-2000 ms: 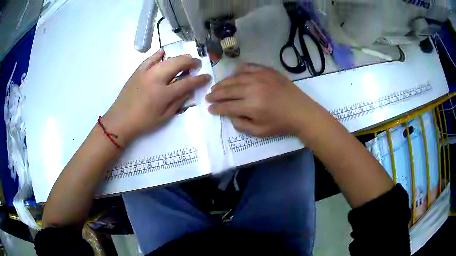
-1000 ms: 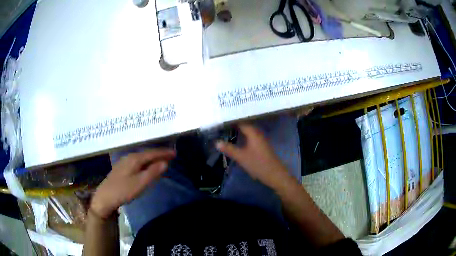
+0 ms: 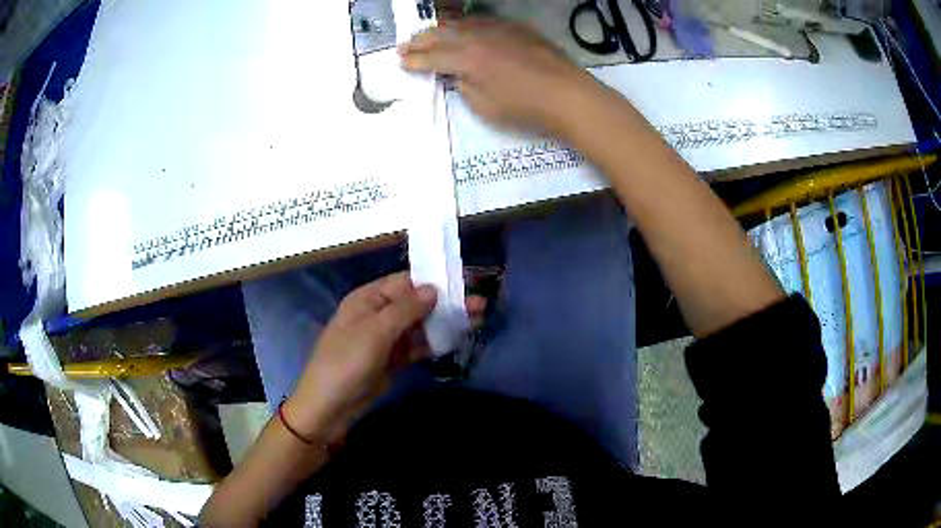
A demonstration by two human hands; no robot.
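Observation:
A long white fabric strip (image 3: 434, 196) runs from the needle area at the top of the view down over the table's front edge to my lap. My left hand (image 3: 387, 320) holds its lower end between thumb and fingers below the edge. My right hand (image 3: 495, 70) lies at the strip's upper part near the needle, fingertips on its right side; whether it pinches the strip is hard to tell. The slide plate (image 3: 374, 29) shows left of the strip. The needle is not clearly visible.
Black scissors (image 3: 613, 29), a lilac bundle (image 3: 689, 35) and a thin white tool (image 3: 751, 39) lie right of my right hand. A yellow wire basket (image 3: 795, 206) with a light-blue package stands at right. White strips (image 3: 43, 196) hang at the left edge.
My right hand has moved up from the lap to the strip near the needle. My left hand has moved right and taken hold of the strip's lower end.

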